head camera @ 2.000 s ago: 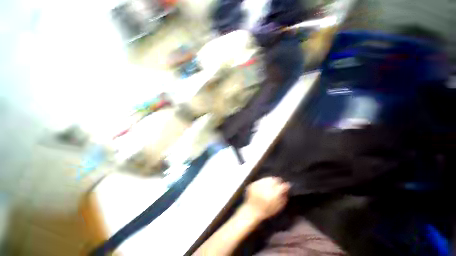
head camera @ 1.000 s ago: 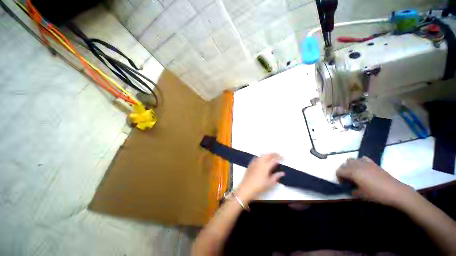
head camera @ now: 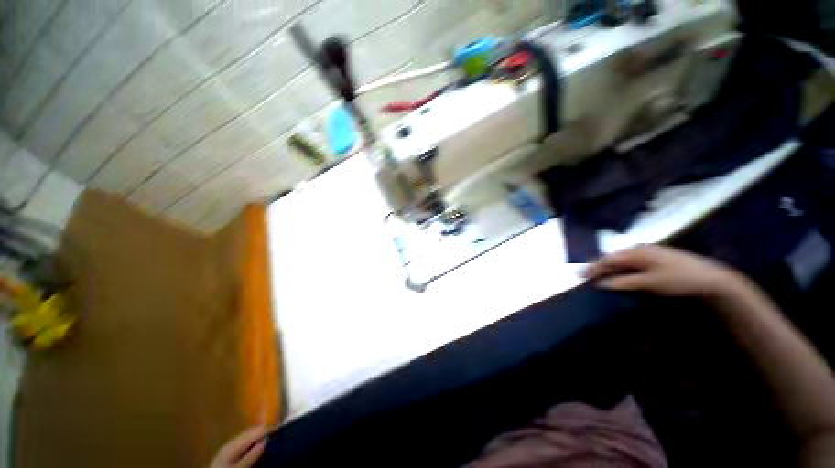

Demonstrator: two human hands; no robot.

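A long dark garment edge [head camera: 439,370] stretches straight along the front of the white table, between my two hands. My left hand [head camera: 242,448] is at the bottom left, partly cut off by the picture's edge, with its fingers on the left end of the cloth. My right hand [head camera: 641,269] pinches the right end of the edge near the table's front. The rest of the dark cloth hangs low over my lap. The picture is blurred.
A cream sewing machine [head camera: 494,114] stands at the back of the white table [head camera: 339,302]. Dark cloth pieces [head camera: 677,146] lie right of its needle. Blue snips [head camera: 526,203] lie on the machine bed. A brown board [head camera: 156,338] stands left, with a yellow plug [head camera: 41,315] beyond.
The view has swung right. The narrow dark strip that lay across the table under my hands is gone from there; my hands now hold a wide dark cloth edge, farther apart and lower.
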